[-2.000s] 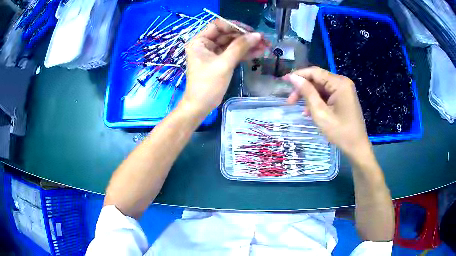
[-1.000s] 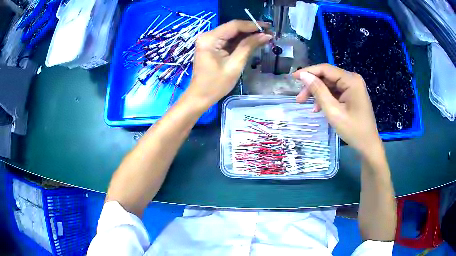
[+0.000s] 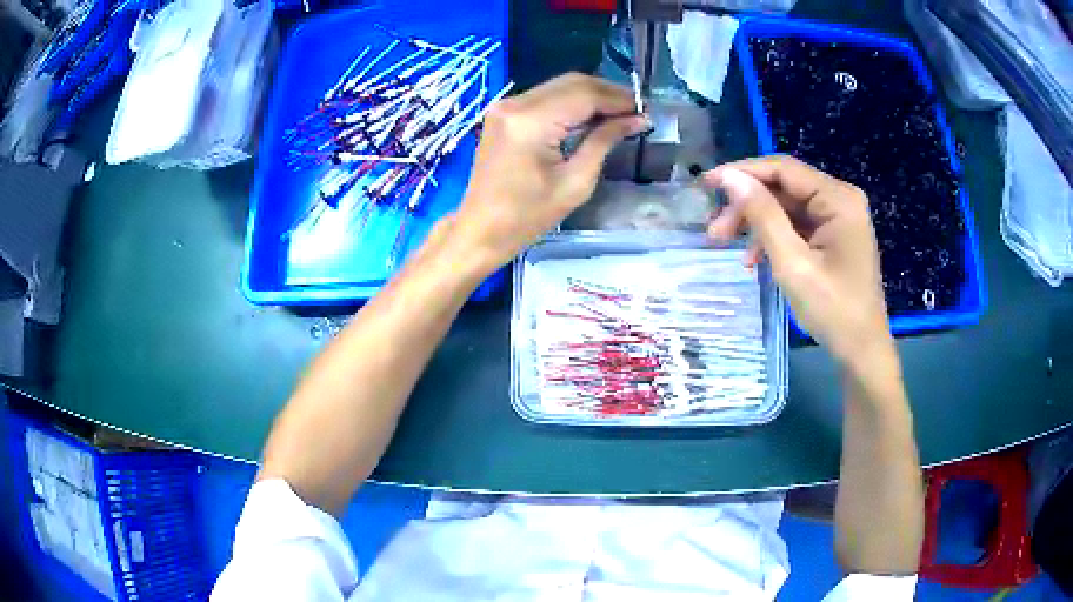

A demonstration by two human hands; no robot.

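My left hand (image 3: 553, 153) is at the top centre, in front of the press (image 3: 650, 47). Its thumb and index finger pinch a thin wired piece (image 3: 638, 94), which stands nearly upright with its white end up; its lower end is hidden at the fingertips. My right hand (image 3: 800, 229) is over the back right corner of the clear plastic box (image 3: 650, 417), thumb and index fingertips close together. A tiny dark thing may be at the right fingertips, but it is too small to tell. Rows of red and white pieces (image 3: 630, 365) lie in the clear box.
A blue tray (image 3: 265, 253) at left holds a loose heap of pieces. A blue tray (image 3: 971, 265) at right holds tiny black parts. Stacked clear boxes (image 3: 188, 82) stand far left. A white paper (image 3: 702, 53) is beside the press. A red stool (image 3: 977, 523) is below right.
My left hand has moved slightly right and down, and the wired piece has gone from slanted to nearly upright. My right hand has shifted little, staying to the right of the press.
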